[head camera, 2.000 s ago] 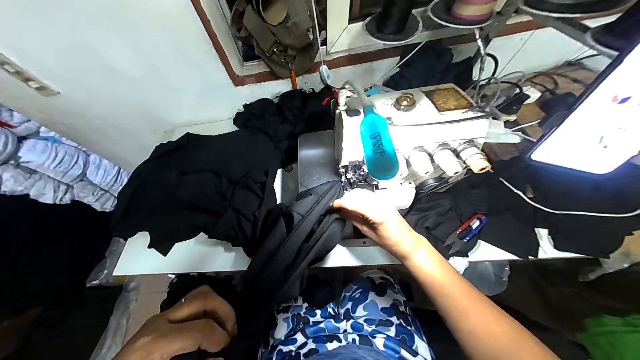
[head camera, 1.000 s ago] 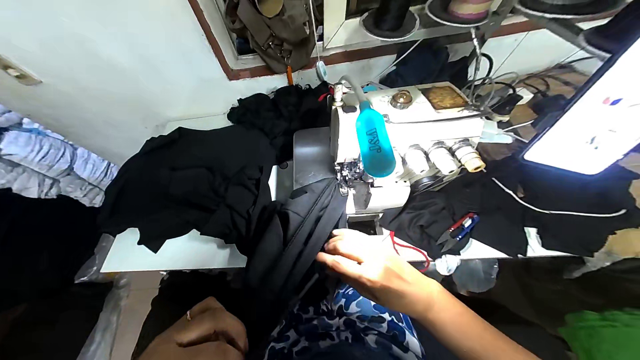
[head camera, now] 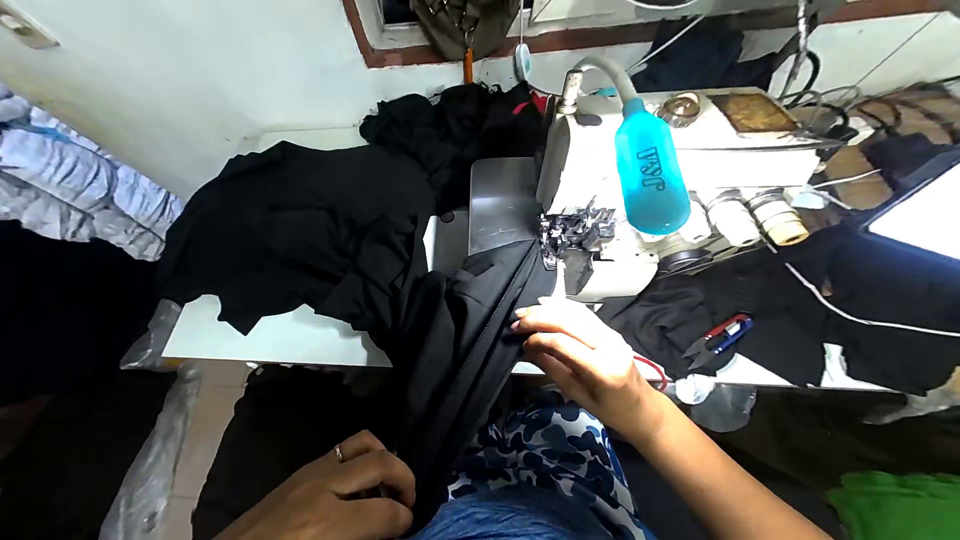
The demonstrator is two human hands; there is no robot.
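Black fabric (head camera: 480, 315) runs from the presser foot area of a white overlock sewing machine (head camera: 735, 165) down over the table's front edge toward my lap. My right hand (head camera: 585, 360) grips the fabric's right edge just below the needle area, fingers bent and thumb hidden. Lower left, my left hand (head camera: 345, 487), with a ring on one finger, is curled on the hanging part of the same fabric. A turquoise lamp cover (head camera: 652, 172) on a bent neck hangs in front of the machine head. A grey metal plate (head camera: 502, 202) lies left of the needle.
A black fabric pile (head camera: 300, 225) covers the table's left part, with more black cloth (head camera: 450, 135) behind. Red and blue thread snips (head camera: 720, 337) lie on black cloth at the right. White thread cones (head camera: 735, 217) stand by the machine. A bright screen or lamp (head camera: 922, 210) juts in at right.
My right hand was close under the needle two seconds ago and has moved down along the fabric, away from the needle. My left hand stays low at the left on the fabric.
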